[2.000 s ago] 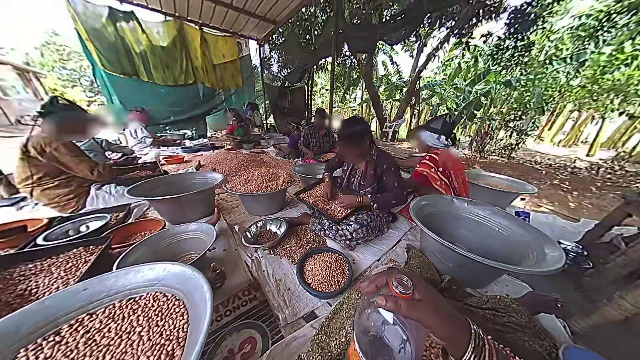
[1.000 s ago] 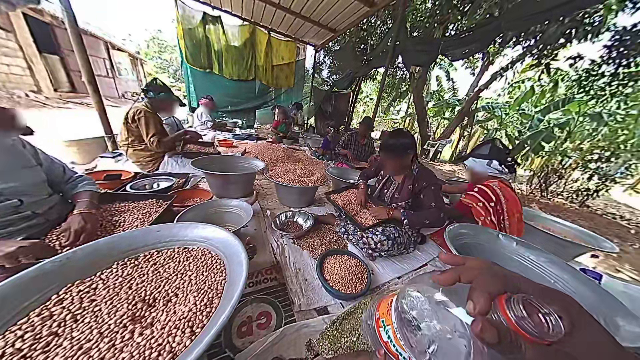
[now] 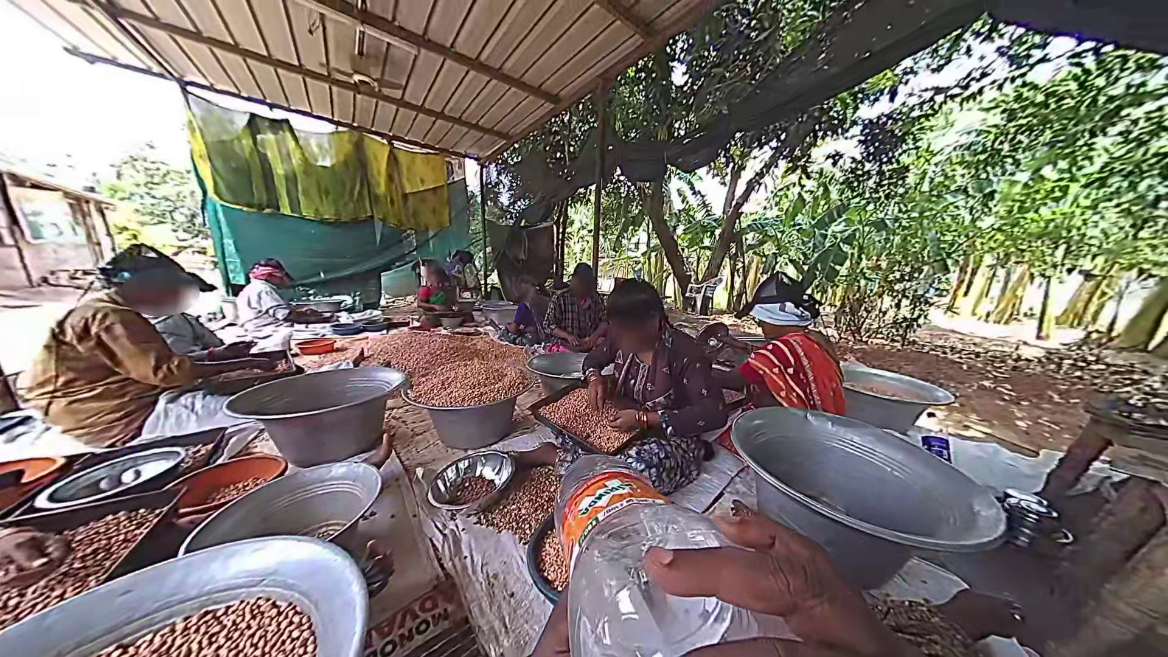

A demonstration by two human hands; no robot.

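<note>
A clear plastic bottle (image 3: 630, 566) with an orange printed label stands tilted at the bottom centre, close to the camera. My right hand (image 3: 785, 584) grips it from the right, fingers across its side. A sliver of skin (image 3: 550, 634) at the bottle's lower left looks like my left hand; its fingers are hidden. Behind the bottle are a dark round tray (image 3: 538, 570) of peanut kernels, partly covered, and a pile of kernels (image 3: 529, 506) on the sheet. A steel bowl (image 3: 472, 479) holds some kernels.
A large metal basin (image 3: 867, 484) stands at right; another, with kernels (image 3: 333, 584), is at lower left. A person (image 3: 652, 374) sits ahead with a tray of kernels (image 3: 584, 420). Other people sit around heaped kernels (image 3: 447, 351). Another person's hand (image 3: 35, 552) rests over kernels at the left edge.
The bottle is raised higher in front of the camera, and its orange label now faces me. My right hand remains on it. The view has swung about between frames.
</note>
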